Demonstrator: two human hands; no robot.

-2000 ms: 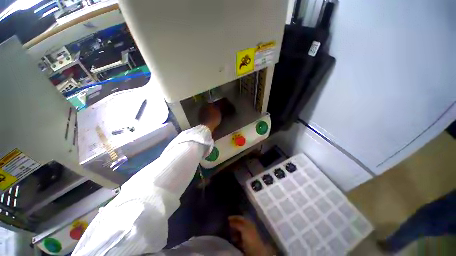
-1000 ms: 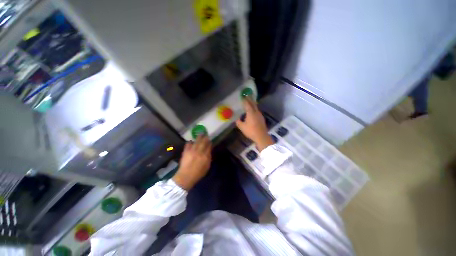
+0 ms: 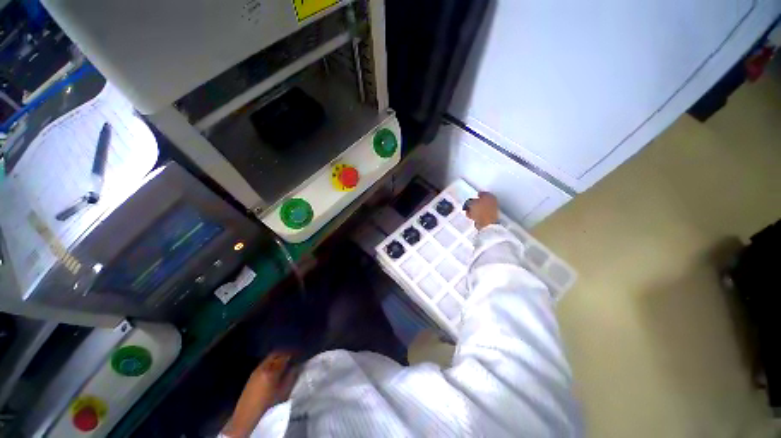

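My right hand (image 3: 483, 210) is over the back corner cell of the white grid tray (image 3: 451, 314), its fingertips closed on a small black part (image 3: 468, 205). Several black round parts (image 3: 428, 221) sit in the same row, to the left of that hand. My left hand (image 3: 265, 387) is low in front of my lap, blurred. Something dark is at its fingertips, but I cannot tell whether it is a held part. The black fixture (image 3: 289, 117) is inside the open machine; I cannot tell whether it bears a part.
The machine's front panel has green buttons (image 3: 296, 213) and a red stop knob (image 3: 348, 176). A second machine's panel (image 3: 110, 387) is lower left. A control screen (image 3: 168, 249) stands between them, with paper (image 3: 53, 184) and pens on top. Blue-white cupboard doors (image 3: 557, 77) stand behind the tray.
Both hands have left the green buttons. My right hand has moved right to the tray; my left hand has drawn back towards my lap. The view has shifted.
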